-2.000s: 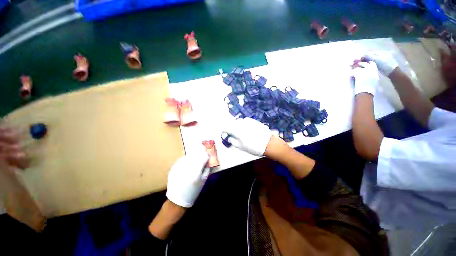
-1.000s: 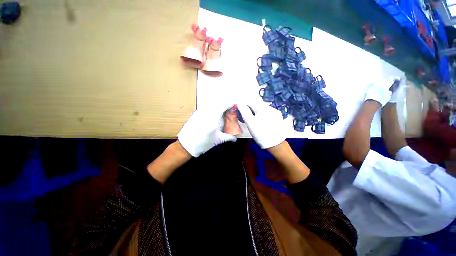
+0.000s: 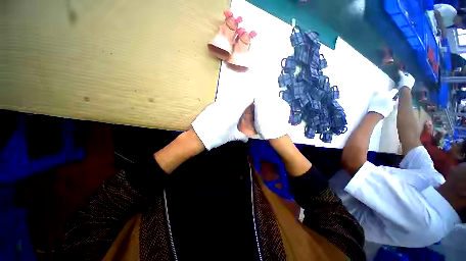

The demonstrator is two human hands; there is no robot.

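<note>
My left hand (image 3: 220,122) and my right hand (image 3: 272,116), both in white gloves, meet at the white sheet's near edge. Between them they hold a pink body piece (image 3: 248,122), mostly hidden by the fingers. My left hand grips it from the left; my right hand covers its right side and upper end. The dark looped part is not visible in my fingers. A heap of dark looped parts (image 3: 309,84) lies on the white sheet, right of my hands. Two body pieces with red tops (image 3: 240,49) stand side by side beyond my hands, at the cardboard's edge.
Tan cardboard (image 3: 117,61) covers the left. The green conveyor (image 3: 352,25) runs along the far side, with a body piece (image 3: 388,56) on it and blue totes (image 3: 409,30) behind. A neighbour's gloved hands (image 3: 382,102) are at the right, one reaching over the belt.
The view has turned and shifted. My hands have closed around the body piece, and the dark part seen in my right fingers is now hidden. The neighbour's hands have moved apart, one towards the belt.
</note>
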